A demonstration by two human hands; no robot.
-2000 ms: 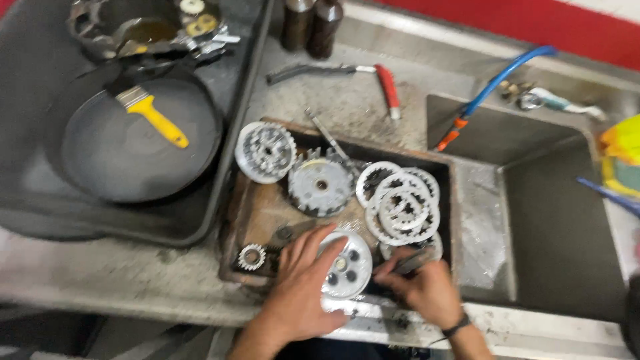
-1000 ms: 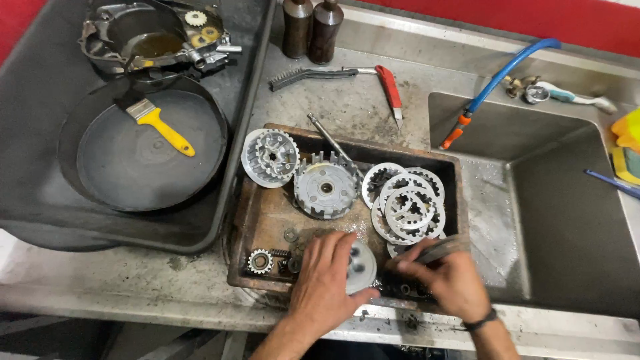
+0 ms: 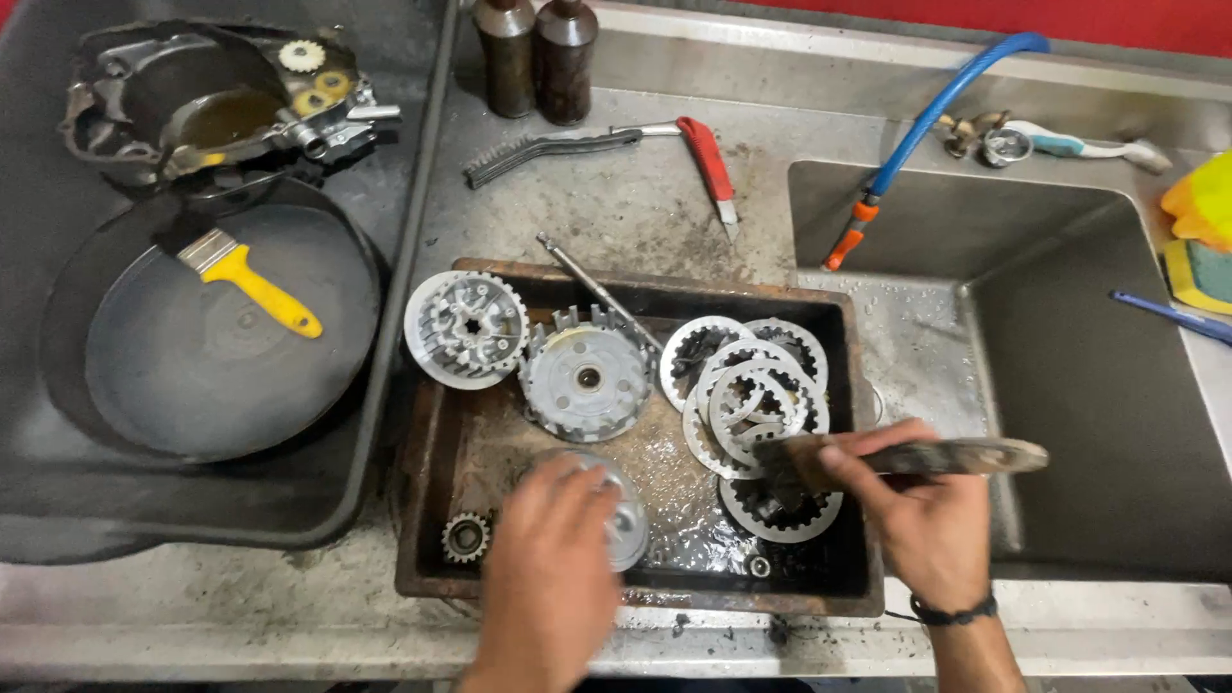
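My left hand (image 3: 553, 568), blurred, is over the left part of a round metal clutch pressure plate (image 3: 628, 525) low in a rusty metal tray (image 3: 635, 599); whether it grips the plate is unclear. In my right hand (image 3: 924, 520) is a dirty paintbrush (image 3: 948, 456), its dark bristles over the lower clutch plates. Several toothed steel clutch plates (image 3: 698, 423) overlap at the tray's right. A clutch basket (image 3: 587, 380) lies near the tray's back, beside a clutch hub (image 3: 469, 329) resting at the left rim. A small gear (image 3: 466, 537) sits in the front left corner.
Left stands a black tub (image 3: 409, 241) with a round pan (image 3: 144, 385), a yellow-handled brush (image 3: 252, 289) and an engine cover (image 3: 106, 144). Behind the tray lie a wire brush (image 3: 549, 146) and a red-handled scraper (image 3: 705, 164). A sink (image 3: 1088, 385) with a blue hose (image 3: 938, 106) is right.
My right hand has raised the paintbrush from beside the pressure plate to over the clutch plates. The pressure plate appears flatter in the tray, where earlier it was tilted up by my left hand.
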